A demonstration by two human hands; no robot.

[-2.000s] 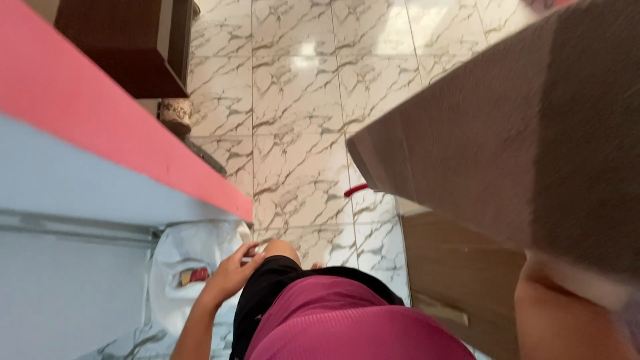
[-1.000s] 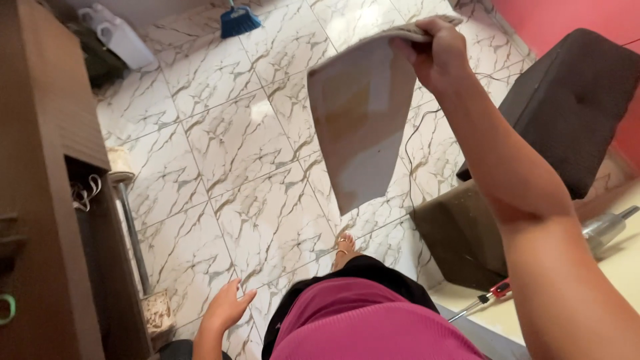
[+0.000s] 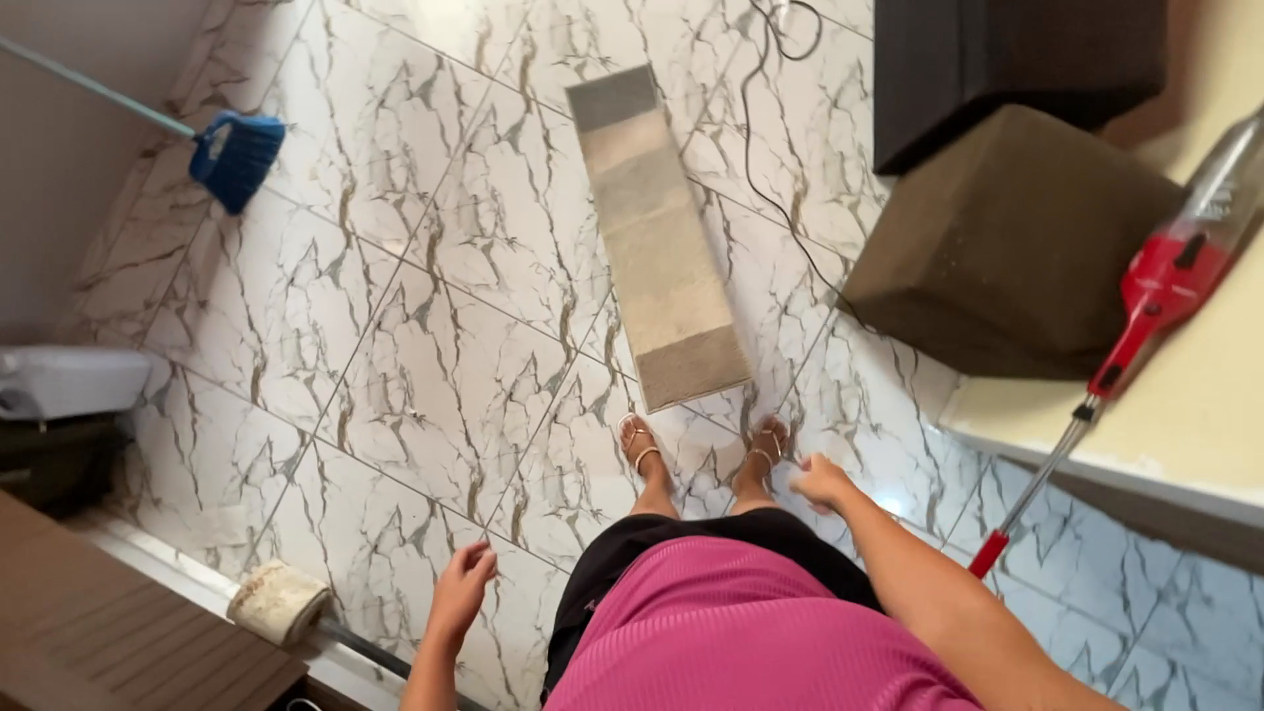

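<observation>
A long, narrow rug (image 3: 662, 237) in grey, beige and brown bands lies flat on the marble-patterned tile floor, its near end just in front of my sandalled feet (image 3: 642, 444). My left hand (image 3: 464, 583) hangs over the floor at lower left, holding nothing, its fingers loosely bent and a little apart. On the other side, my right hand (image 3: 822, 484) is beside my right foot with its fingers curled; it is blurred and no object shows in it. The rug touches neither hand.
A blue broom (image 3: 235, 158) stands at upper left. Brown upholstered poufs (image 3: 1007, 237) are at right, near a red stick vacuum (image 3: 1165, 276) leaning over a cream surface (image 3: 1165, 434). A black cord (image 3: 755, 158) runs across the floor. At lower left are a wooden cabinet (image 3: 128, 612) and a rolled item (image 3: 279, 600).
One second ago my right hand held up the rug by one end; now the rug lies on the floor and that hand is lower, near my foot. The view has shifted.
</observation>
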